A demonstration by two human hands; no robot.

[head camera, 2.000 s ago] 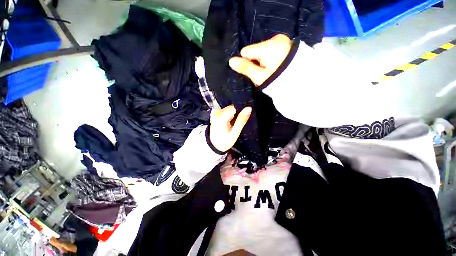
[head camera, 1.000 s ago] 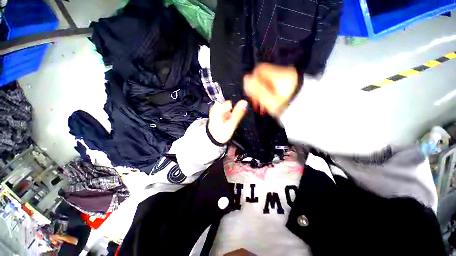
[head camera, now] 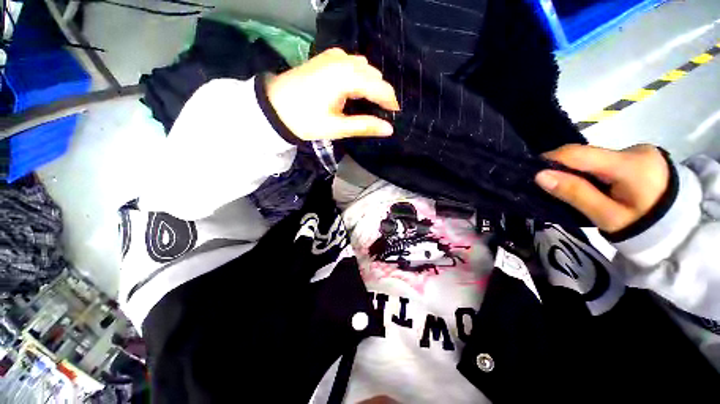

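Dark pinstriped trousers (head camera: 450, 118) hang from the top of the view down to the front of my belly. Their thick waistband edge is stretched sideways between my hands. My left hand (head camera: 331, 95) grips the cloth at the left end of this edge, thumb below and fingers above. My right hand (head camera: 608, 185) pinches the right end, lower and farther to the right. No drawcord or threading tool can be made out against the dark cloth.
A dark garment pile (head camera: 229, 47) lies at the upper left beside a green sheet (head camera: 276, 38), partly hidden by my left sleeve. Blue bins stand at the left (head camera: 47, 95) and upper right (head camera: 596, 20). Checked cloth (head camera: 31, 229) lies at the left edge. Yellow-black tape (head camera: 671, 75) marks the floor.
My hands, close together before, are now wide apart. My left hand has moved up, my right hand right and down. The waistband is now spread between them. My left sleeve now covers much of the pile.
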